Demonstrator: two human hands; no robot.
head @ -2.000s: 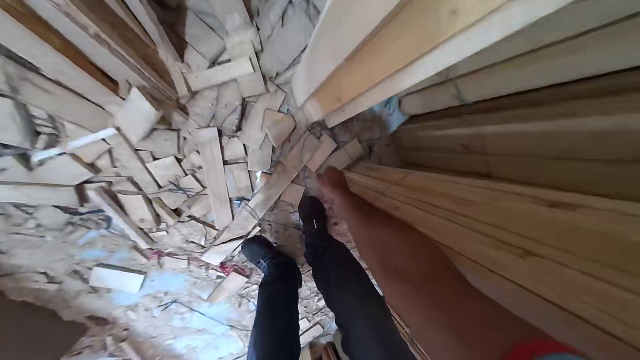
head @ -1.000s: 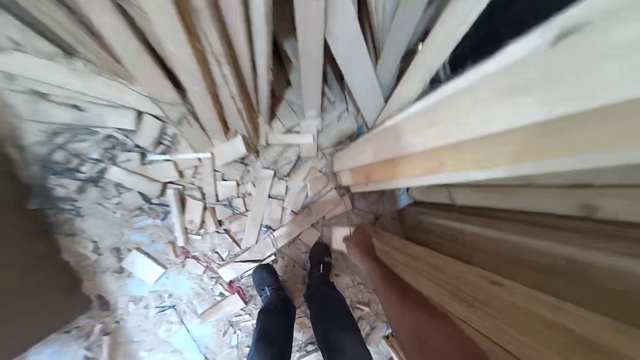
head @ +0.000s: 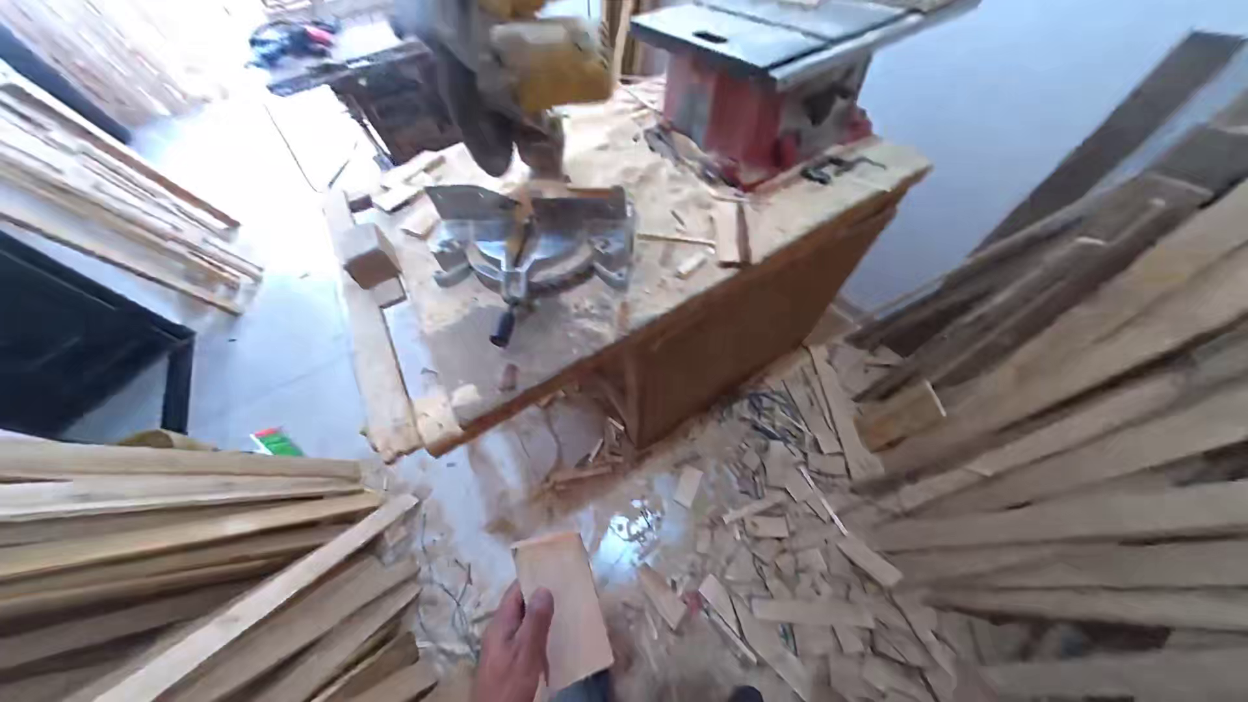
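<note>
My left hand (head: 517, 639) is low in the view, just left of centre. It grips a short flat wooden board (head: 563, 609) by its left edge, with the thumb on the upper face and the fingers partly hidden. My right hand is out of view. Ahead is a wooden workbench (head: 731, 351) covered with sawdust and offcuts. On it stands a miter saw (head: 531, 239), its yellow head blurred and raised above the metal base. A table saw (head: 751, 107) with a red body sits at the bench's far right end.
Long planks (head: 185, 546) are stacked at the lower left, and more timber (head: 1082, 439) leans along the right side. Wood offcuts (head: 809, 609) and sawdust litter the floor. A wooden block (head: 369, 255) lies at the bench's left edge. A dark frame (head: 180, 380) is at the left.
The view has swung widely from the timber and littered floor to the workbench. The arm that reached down beside the planks on the right is out of view. The left hand now shows with a board.
</note>
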